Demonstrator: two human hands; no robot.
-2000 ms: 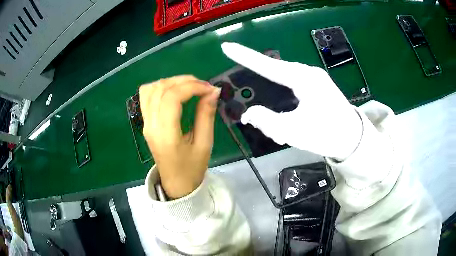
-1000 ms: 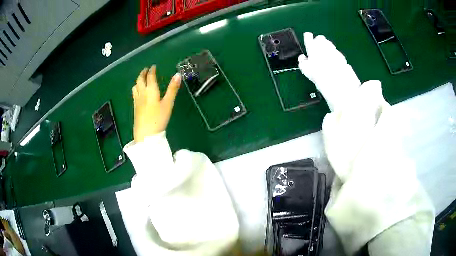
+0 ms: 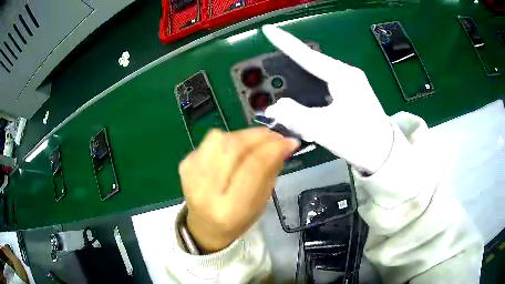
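Note:
My right hand [image 3: 338, 105], in a white glove, grips a phone middle frame [image 3: 296, 72] by its sides near the camera end. The frame is held up above the belt, with its large round holes at the left and its open window reaching down over the stack. My bare left hand [image 3: 232, 183] has its thumb and fingertips pinched together at the frame, below the camera holes. A dark film edge shows beside the fingertips; whether they pinch it is hidden. A bright violet spot shows near the gloved thumb. Stacked frames [image 3: 326, 241] lie below on the white surface.
The green belt [image 3: 149, 116] carries several spaced frames, one [image 3: 200, 105] just left of the held one. A red tray [image 3: 221, 19] stands beyond. Scissors [image 3: 55, 242] and a pale strip [image 3: 123, 250] lie at lower left. A person's hand [image 3: 14, 263] shows at the left edge.
One second ago both hands were apart over frames on the belt. Now my right hand holds a frame up, and my left hand has moved right and down to it. The belt frames have shifted.

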